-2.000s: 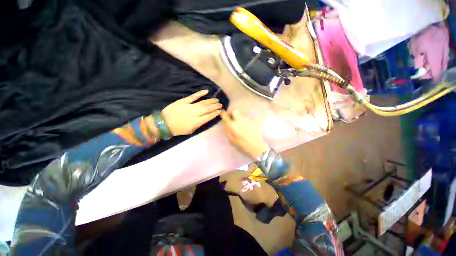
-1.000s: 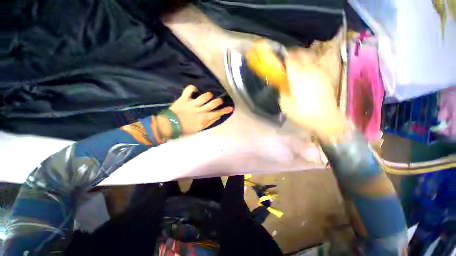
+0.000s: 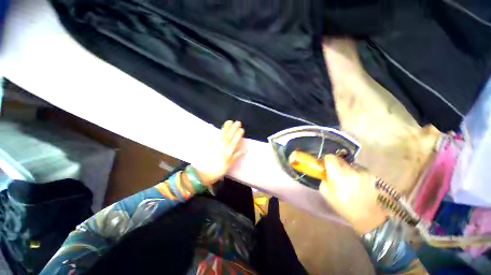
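A large black garment point(image 3: 215, 59) lies across the pale-pink table, with a thin pale seam line point(image 3: 269, 109) near its lower edge. My right hand point(image 3: 352, 193) grips the yellow-orange handle of the steam iron point(image 3: 312, 153). The iron's silver-rimmed plate is at the garment's lower right corner, its upper edge close to or on the cloth; exact contact cannot be told. My left hand point(image 3: 222, 153) lies with fingers apart at the table's near edge, fingertips by the garment's edge, holding nothing visible.
The ribbed steam hose point(image 3: 398, 203) runs right from the iron. A pink iron rest point(image 3: 433, 185) with a brown scorch is at the right table end. More black cloth point(image 3: 425, 64) lies at the back right. A pale bin point(image 3: 48, 156) and black cloth point(image 3: 46, 215) are at lower left.
The view has swung left. My right hand, first at the garment corner, took the iron's handle and has brought the iron to the corner, turned. My left hand has moved off the garment to the near edge.
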